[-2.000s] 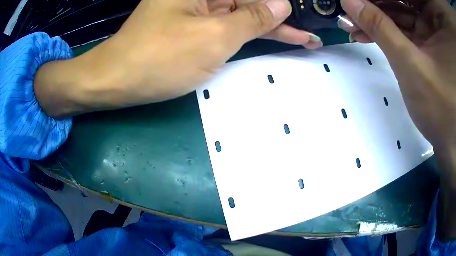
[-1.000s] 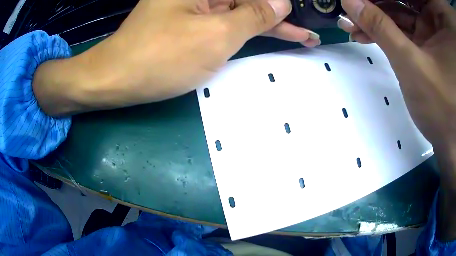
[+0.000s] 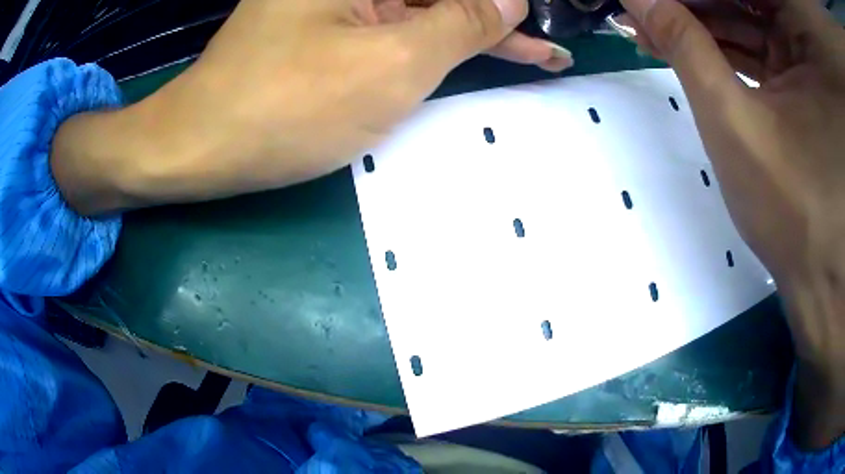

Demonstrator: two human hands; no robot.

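Note:
A black smartwatch body (image 3: 567, 20) is at the top edge, cut off by it; part of its round sensor window shows. My left hand (image 3: 324, 88) holds it from the left with thumb and fingers. My right hand (image 3: 741, 102) has its thumb and fingertips at the watch's right side; its upper part is cut off. A white sticker sheet (image 3: 463, 278) lies below the hands, with small black stickers (image 3: 519, 228) in spaced rows. My right hand and forearm overlap the sheet's right edge.
The sheet lies on a green mat-topped table (image 3: 250, 278) with a worn, curved-looking front edge. A shiny black tray (image 3: 139, 32) is at the upper left behind my left hand. Blue sleeves (image 3: 56, 176) show at the left and lower right.
The watch body and both hands have shifted slightly up and left in the picture, and less of the watch shows. The sheet and table also appear shifted slightly up and left.

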